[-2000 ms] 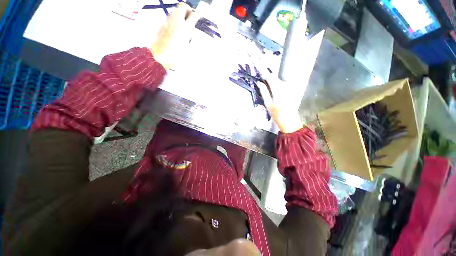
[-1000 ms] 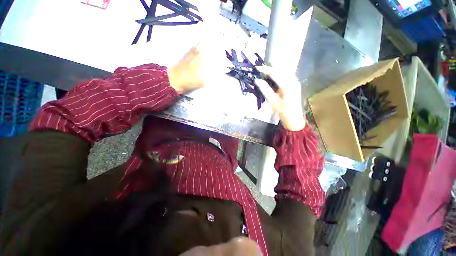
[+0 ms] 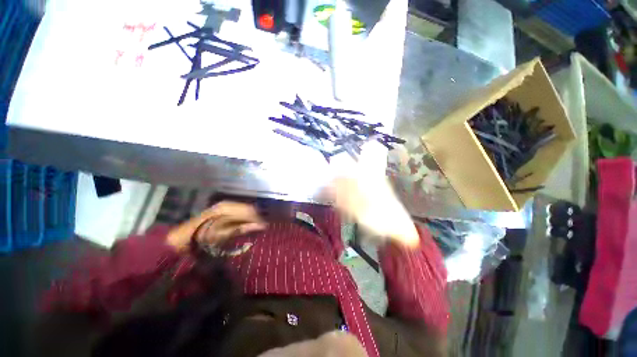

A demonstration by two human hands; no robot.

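A pile of loose black strips (image 3: 325,127) lies on the white tabletop (image 3: 91,90). A smaller group of longer black strips (image 3: 209,56) lies crossed to its left. My right hand (image 3: 363,199) is blurred and overexposed at the table's front edge, just below the pile; whether it holds anything cannot be told. My left hand (image 3: 227,224) is off the table, in front of my apron, blurred with its fingers curled; I cannot tell whether anything is in it. The sewing machine (image 3: 278,15) shows at the top with its red part, partly cut off.
An open cardboard box (image 3: 447,150) with tangled black strips stands at the right of the table. A white lamp tube (image 3: 341,52) hangs over the back of the table. Blue crates (image 3: 35,202) stand at the left, and a pink bag (image 3: 608,244) at the right.
My left hand has moved off the tabletop towards my body. My right hand has drawn back from the pile to the front edge. The pile now lies more spread out and uncovered.
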